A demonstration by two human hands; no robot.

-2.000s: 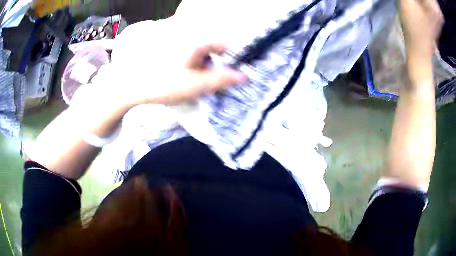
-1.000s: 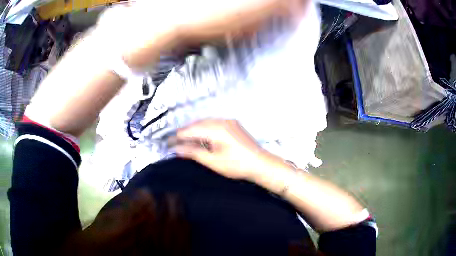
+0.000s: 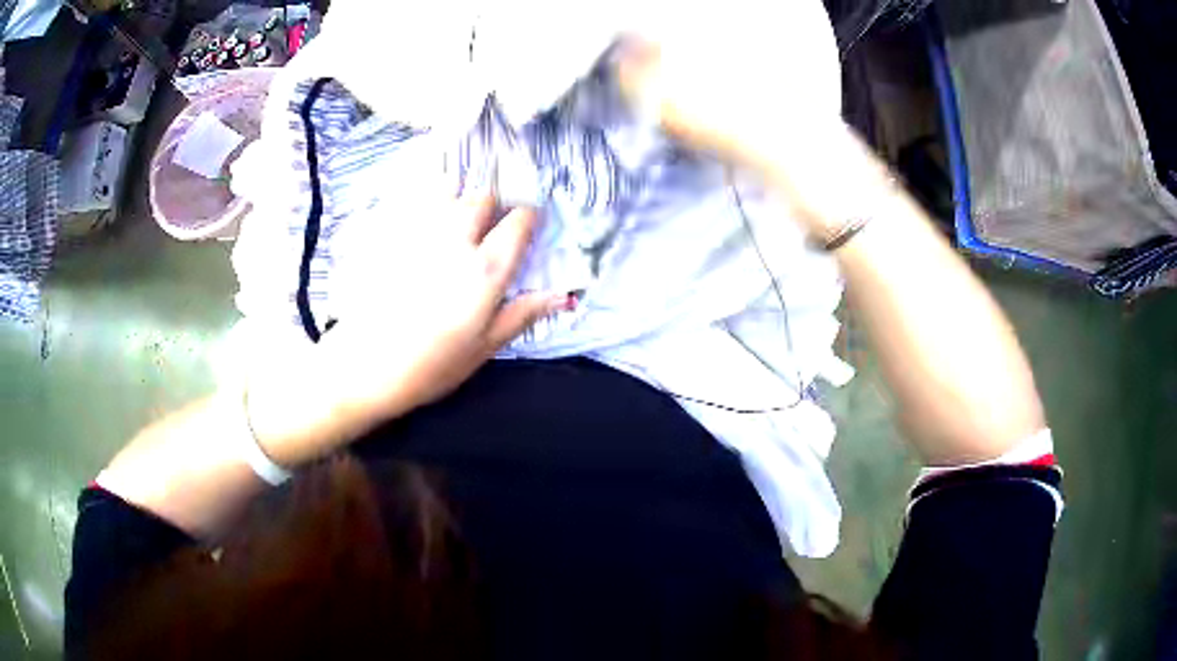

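The striped garment lies over the lap, with a dark trim running down its left side. White cloth spreads under and around it. My left hand rests on the garment, fingers apart; whether it pinches cloth is unclear. My right hand is blurred at the upper middle, with its fingertips at bunched striped cloth. A thin dark thread loops over the white cloth to the right and along the lap edge. No needle or snips can be made out.
A pinkish round tub stands at the left, with a box of small round tops beyond it. A blue-edged grey-brown bin stands at the right. Green floor shows on both sides. Striped cloth hangs at the far left.
My right hand has moved from the lap up to the upper middle. My left hand has come down onto the garment. The garment is spread, and the tub shows again.
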